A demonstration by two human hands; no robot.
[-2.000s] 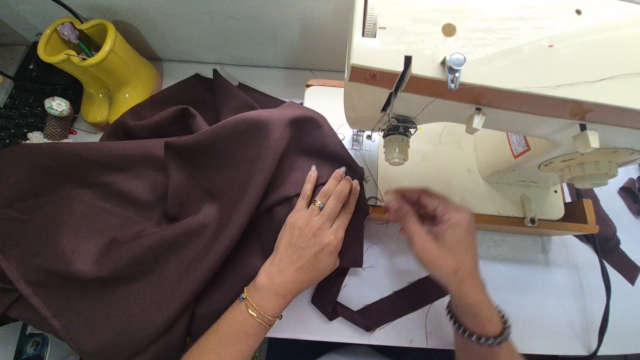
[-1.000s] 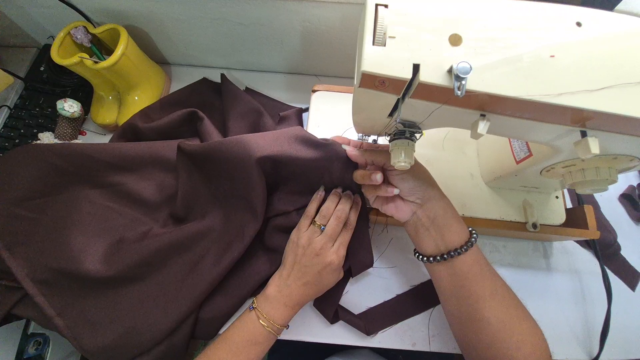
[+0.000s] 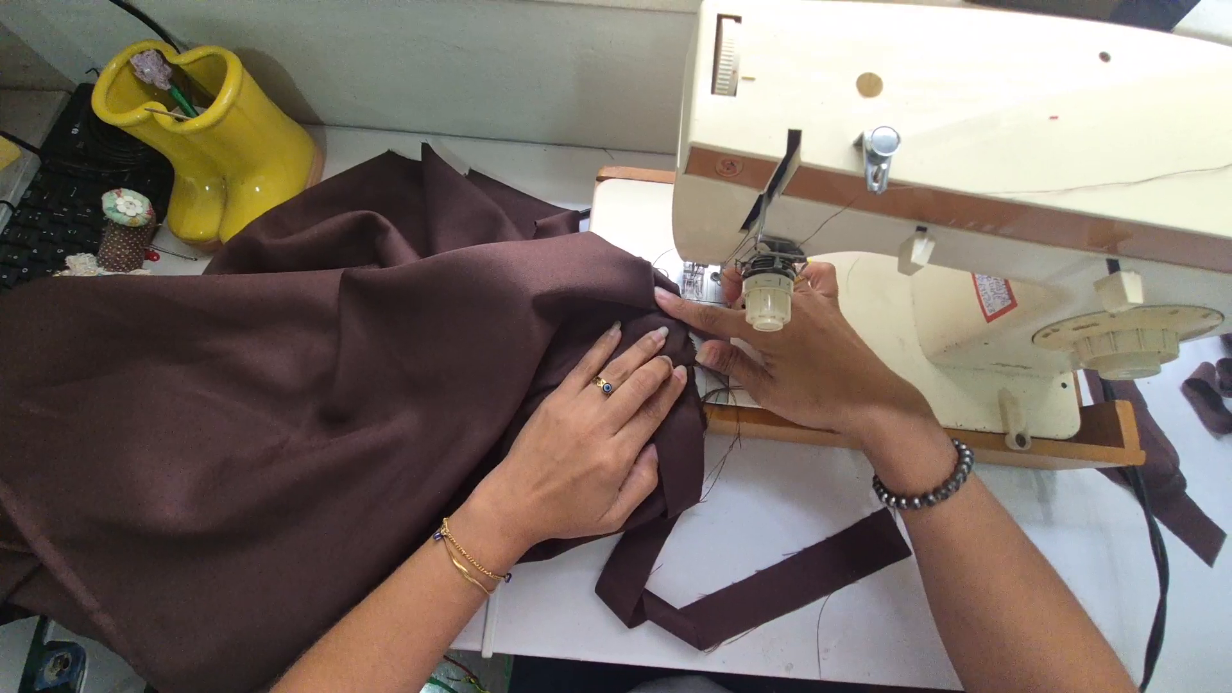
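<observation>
Dark brown fabric [image 3: 385, 385] lies in folds over the left side of the table, its right edge at the bed of a cream sewing machine [image 3: 924, 96]. My left hand [image 3: 597, 433] rests flat on the fabric near that edge, fingers slightly spread. Just right of it, my right hand [image 3: 789, 356] reaches under the machine's head, index fingertip and thumb touching the fabric edge; some of its fingers are hidden behind the presser dial [image 3: 768, 300]. The presser foot [image 3: 695, 281] shows left of the dial. A narrow brown fabric strip [image 3: 789, 587] hangs folded below, with loose threads around it.
A yellow boot-shaped pot [image 3: 217, 154], a small pincushion [image 3: 125, 226] and a black keyboard [image 3: 58, 212] stand at the upper left. The machine's wooden base edge [image 3: 1088, 448] and a black cable [image 3: 1155, 577] are at the right, beside brown fabric scraps [image 3: 1169, 481].
My right hand has moved from right of the fabric up to its edge, beneath the machine's head. My left hand has stayed on the fabric.
</observation>
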